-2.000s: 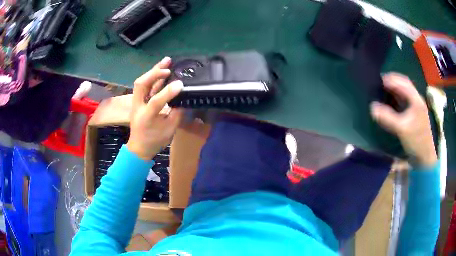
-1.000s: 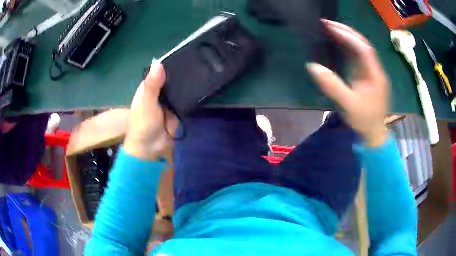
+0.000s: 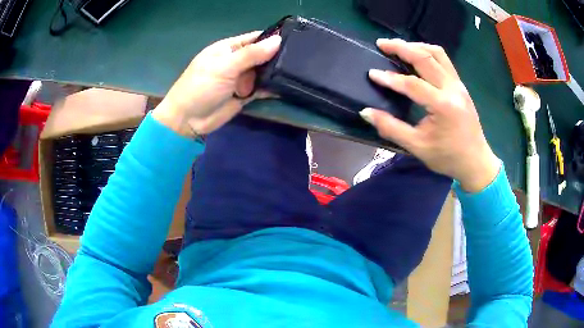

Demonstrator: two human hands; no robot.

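A thick black portable player (image 3: 339,67) is held in both hands above the front edge of the bench. A smooth, flat black panel face is turned up, and the round recess seen before does not show. My left hand (image 3: 214,80) grips its left end, thumb on top. My right hand (image 3: 435,106) holds its right end, with fingertips spread over the panel face. The screen side is hidden underneath.
Loose black panels (image 3: 416,19) lie at the far side. An orange box (image 3: 509,51) of small black fittings, a mallet (image 3: 530,154) and yellow-handled cutters (image 3: 557,154) lie right. Another player (image 3: 99,8) is far left. A carton (image 3: 93,109) of black units stands below left.
The player has turned over and lies slanting down to the right. My right hand has come from beside it onto its right end. The recess is now covered by a flat panel.
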